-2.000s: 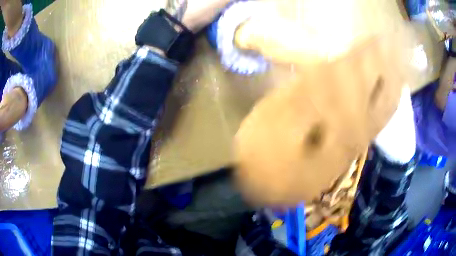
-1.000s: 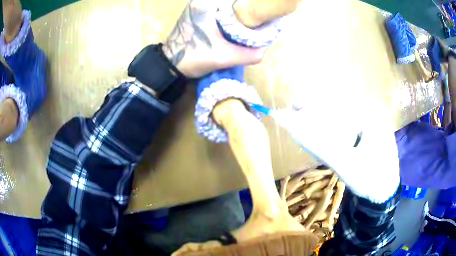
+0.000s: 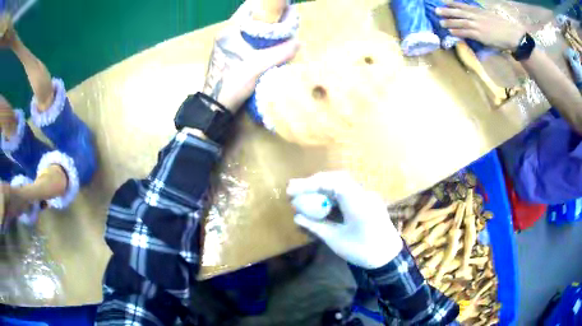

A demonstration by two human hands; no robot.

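My left hand (image 3: pixel 239 60), bare with a black wrist band, grips the blue doll shorts (image 3: pixel 257 105) at the upper middle, by a leg tube with a white fluffy cuff (image 3: pixel 276 28). A tan leg in these shorts points at the camera; its pale foot sole (image 3: pixel 319 105) shows two dark holes, is overexposed, and hides most of the lower cuff. My right hand (image 3: pixel 341 216), in a white glove, holds a small white bottle (image 3: pixel 311 205) with a blue tip near the table's front edge, apart from the shorts.
Assembled lower bodies (image 3: pixel 76 137) stand on the tan table (image 3: pixel 153 95) at left. A blue crate (image 3: pixel 501 216) of loose tan legs (image 3: pixel 450 245) is at lower right. At upper right another person's hand (image 3: pixel 475 24) rests on blue shorts with a leg. A green surface lies beyond the table.
The leg's foot has swung from the bottom up to the middle, sole toward the camera. My right hand has drawn the bottle away from the cuff, down and left. Another person's hand has appeared at upper right.
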